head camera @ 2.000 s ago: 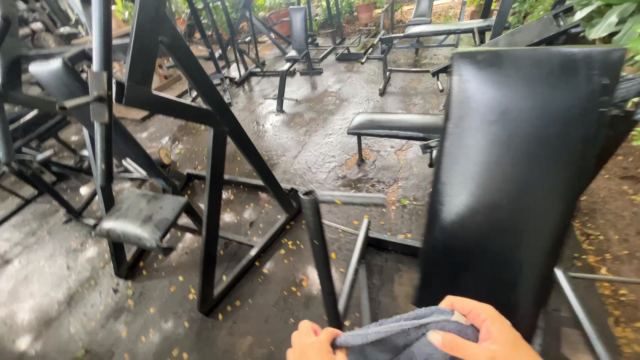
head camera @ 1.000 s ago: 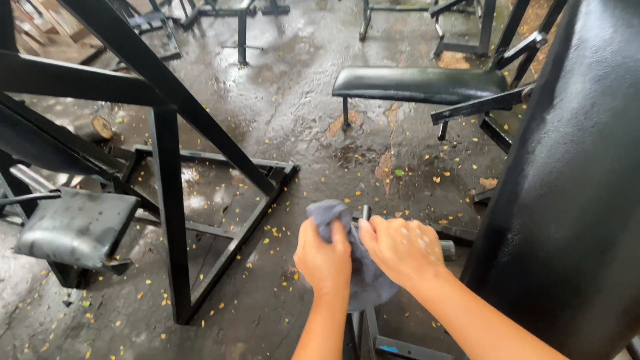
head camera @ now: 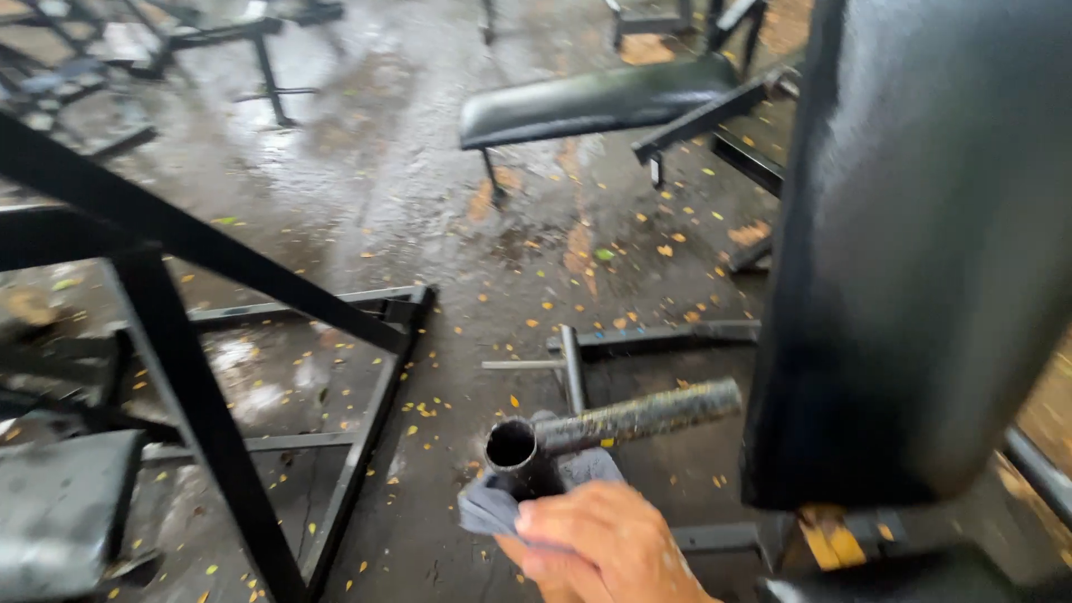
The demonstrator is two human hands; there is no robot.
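Note:
Near the bottom centre, my right hand (head camera: 607, 536) grips a grey cloth (head camera: 490, 507) wrapped around an upright black metal tube (head camera: 528, 473) with an open round end. Part of the cloth also shows behind the tube. A worn, scuffed round bar (head camera: 649, 414) sticks out from the tube to the right, bare of cloth. Skin below the right hand's fingers may belong to my left hand, but it is mostly hidden and I cannot tell what it holds.
A tall black padded backrest (head camera: 913, 251) stands close on the right. At left are a black steel frame (head camera: 180, 368) and a padded seat (head camera: 63, 511). Beyond lies a flat black bench (head camera: 595, 100). Fallen yellow leaves dot the wet floor (head camera: 469, 268).
The cloth was held bunched in front of the backrest, then went onto the tube with both hands around it. Now the tube's end and side bar show. The view has tilted down.

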